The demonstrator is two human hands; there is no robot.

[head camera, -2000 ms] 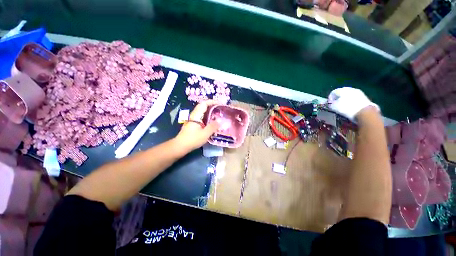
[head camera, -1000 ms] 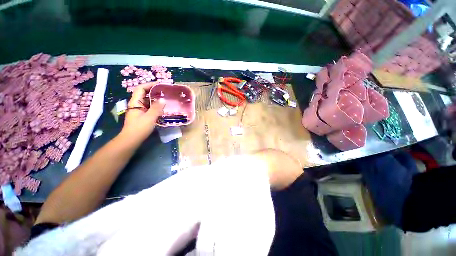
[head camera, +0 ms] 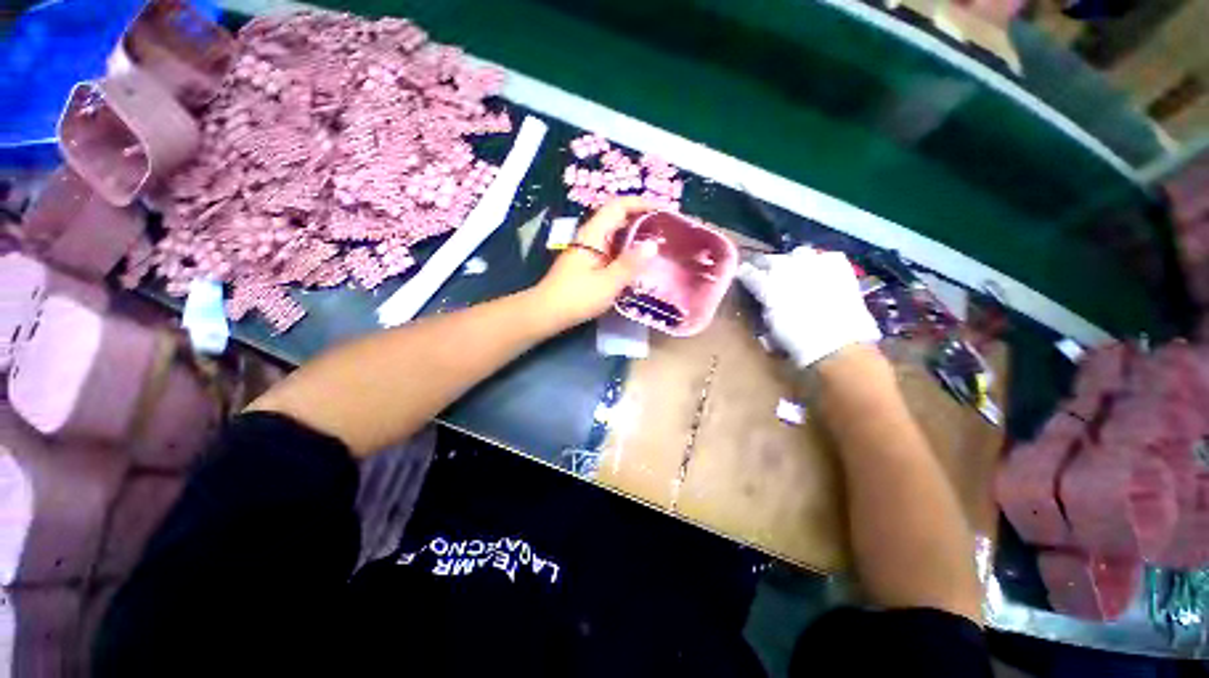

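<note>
A pink housing shell is held over the left edge of the brown cardboard mat, its open side facing up. My bare left hand grips its left wall, with the thumb inside. A dark slot or part shows at the bottom inside the shell. My gloved right hand is just right of the shell, over the cardboard, with its fingers toward the shell's right wall. Whether it holds anything is hidden by blur and the glove. A small white battery lies on the cardboard.
A big heap of pink inserts lies at left, a small group behind the shell. A white strip lies between heap and shell. Dark wired parts lie right of my glove. Pink housings stand at left and at far right.
My gloved hand has come from close in front of the camera to beside the shell, covering where the red-handled tool lay. The view has swung left. My left hand still holds the shell.
</note>
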